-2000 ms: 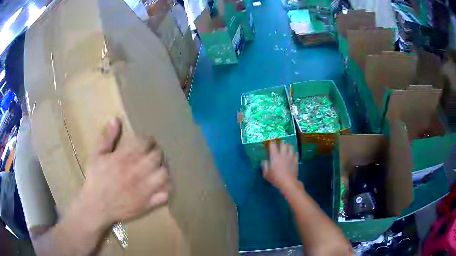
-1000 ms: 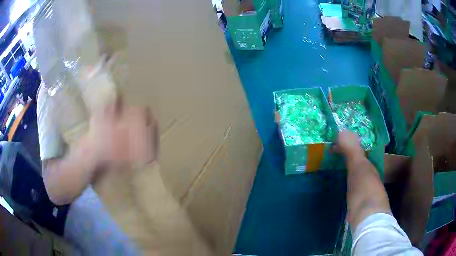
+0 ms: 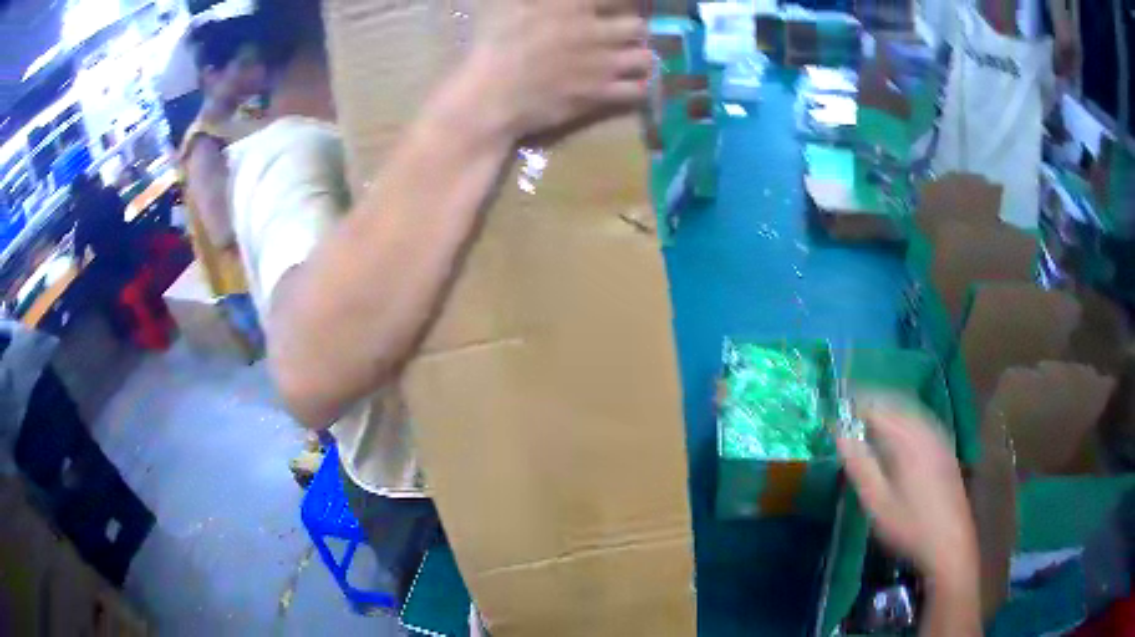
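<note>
My right hand, blurred, is over the right accessory bin; whether its fingers hold anything cannot be told. The left bin has orange tape on its front and holds green accessory packs. Below my hand, a dark device shows partly inside an open green box, cut off by the bottom edge. My left hand is not in view.
Another person in a pale shirt has a hand on a tall brown carton at centre. Open retail boxes line the right. The green-topped table runs away; a blue stool stands on the floor.
The view has shifted. The carton appears narrower, and the other person's hand is now high on it. My right hand moved from the left bin's front to the right bin.
</note>
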